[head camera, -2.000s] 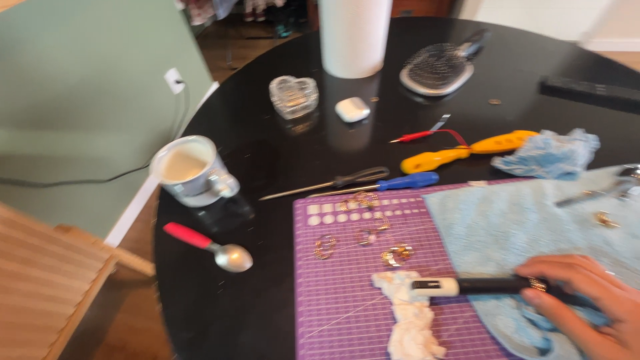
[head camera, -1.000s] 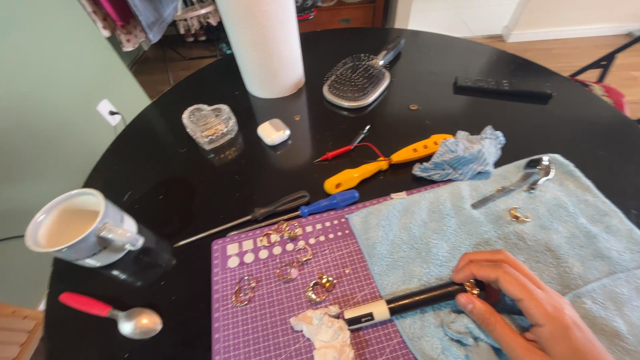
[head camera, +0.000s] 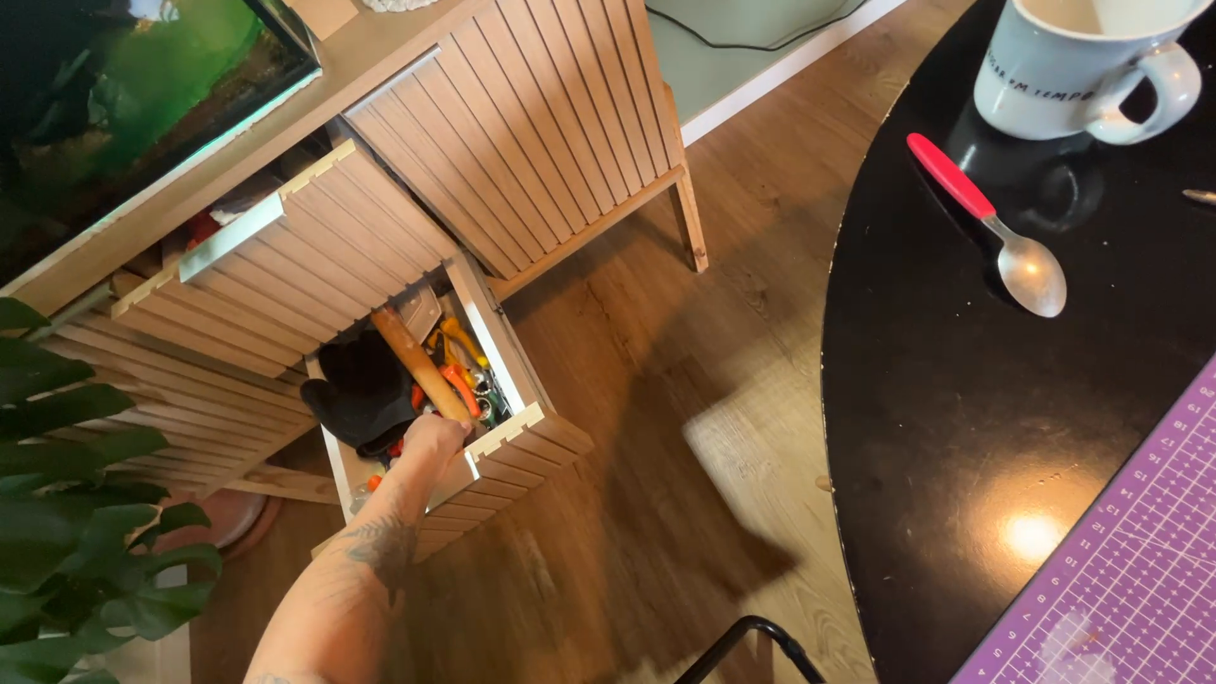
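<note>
My left hand [head camera: 437, 442] is inside an open lower drawer [head camera: 532, 418] of a wooden cabinet. Its fingers are curled down at the near end of a wooden handle [head camera: 423, 366]; whether they grip it is hidden. To the left of the handle lies a black glove or cloth [head camera: 361, 394]. On its right are orange-handled tools [head camera: 460, 389] and a yellow-handled tool [head camera: 464, 342], with other small tools beneath. My right hand is out of view.
An upper drawer [head camera: 313, 256] stands partly open above. Leaves [head camera: 85, 494] hang at left. The round black table [head camera: 912, 408] at right bears a red-handled spoon [head camera: 978, 204], a mug [head camera: 1054, 81] and a purple cutting mat [head camera: 1130, 560]. A black metal bar [head camera: 750, 627] is at the bottom.
The view has swung left from the table to the cabinet. My right hand, earlier on a black and white pen-like tool over the towel, has left the view. My left hand now shows in the drawer.
</note>
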